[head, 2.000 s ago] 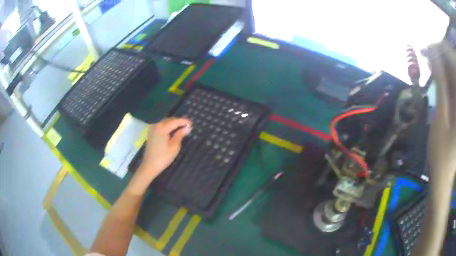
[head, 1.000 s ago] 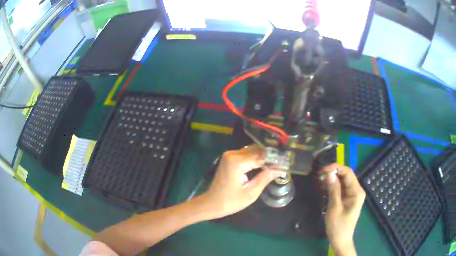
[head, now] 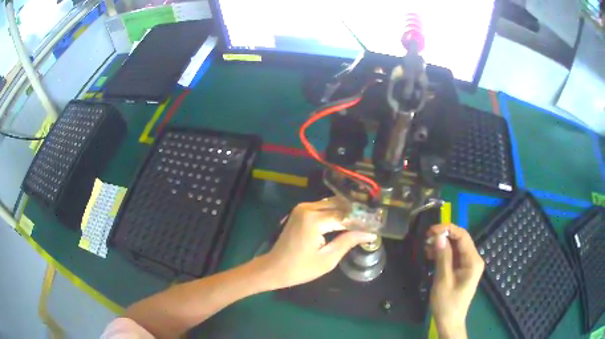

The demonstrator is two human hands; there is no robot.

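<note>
The toggle press point(head: 401, 145) stands upright, its red handle point(head: 412, 33) raised. Below its clear head plate point(head: 363, 217) is the round stepped silver nest point(head: 363, 263). My left hand point(head: 308, 238) reaches in from the left, fingers against the head plate and thumb tip at the top of the nest; whether it grips a part is hidden. My right hand point(head: 454, 268) is just right of the press, finger and thumb pinched on a small pale part point(head: 438, 236). The left tray point(head: 189, 192) has rows of pockets partly filled with shiny dots.
The right tray point(head: 531, 258) lies at an angle, with another tray point(head: 587, 255) beyond it. A tray point(head: 481, 142) is behind the press. Stacked trays point(head: 73, 152) and a paper label sheet point(head: 103, 215) are at left. Red wires point(head: 312, 136) loop beside the press head.
From two seconds ago, my left hand has moved from the left tray to the nest, and my right hand has come down beside the press. In the last second both hands have barely moved.
</note>
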